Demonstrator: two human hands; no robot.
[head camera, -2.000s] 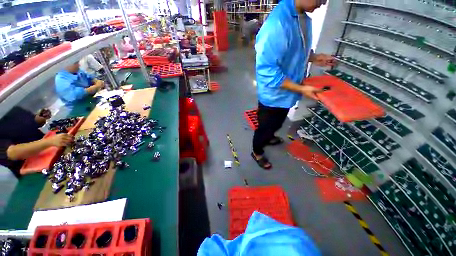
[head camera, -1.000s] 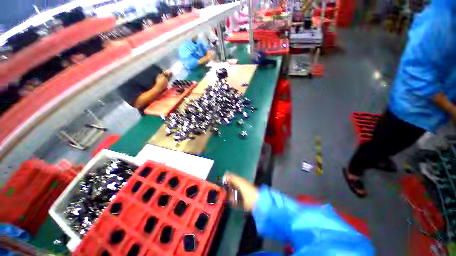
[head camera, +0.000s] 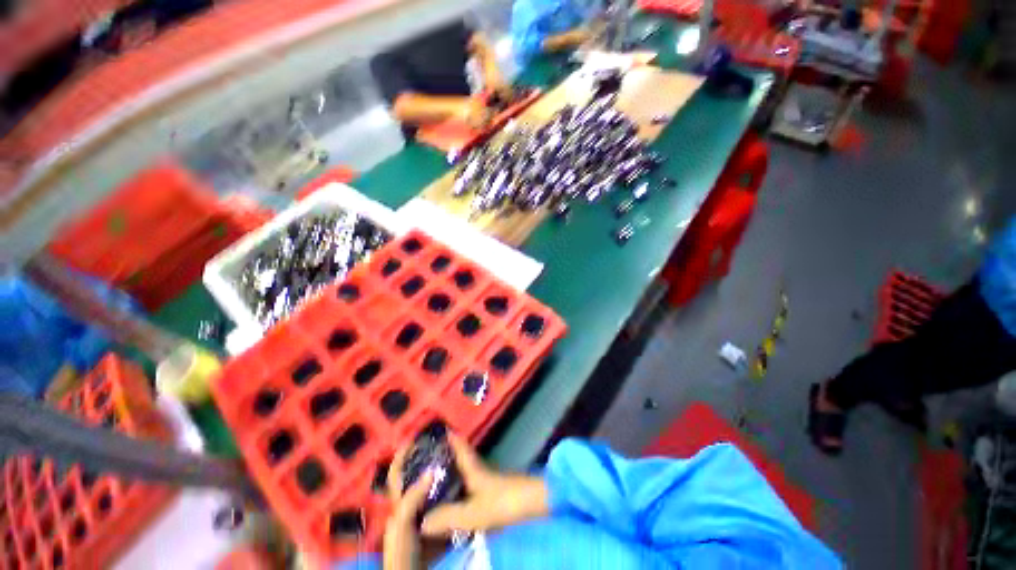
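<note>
A red pocket tray (head camera: 368, 354) lies in front of me, most of its square pockets holding dark parts. My right hand (head camera: 485, 490) and my left hand (head camera: 403, 514) are together over the tray's near edge, around a small clump of dark, shiny parts (head camera: 432, 462). The fingers of both hands touch the clump. The picture is blurred, so single parts in the hands cannot be told apart. Behind the tray stands a white bin (head camera: 228, 273) full of similar parts.
A loose parts pile (head camera: 557, 156) lies on a tan board (head camera: 668, 95) on the green bench. Another person's arms are behind it. A slanting post (head camera: 123, 440), a yellow round item (head camera: 189, 373) and another red tray (head camera: 78, 490) are left. A person's leg (head camera: 908, 351) shows right.
The view has swung down and left, bringing the post and left tray into view. My right hand has moved from the tray's far right corner to its near edge, and my left hand has appeared.
</note>
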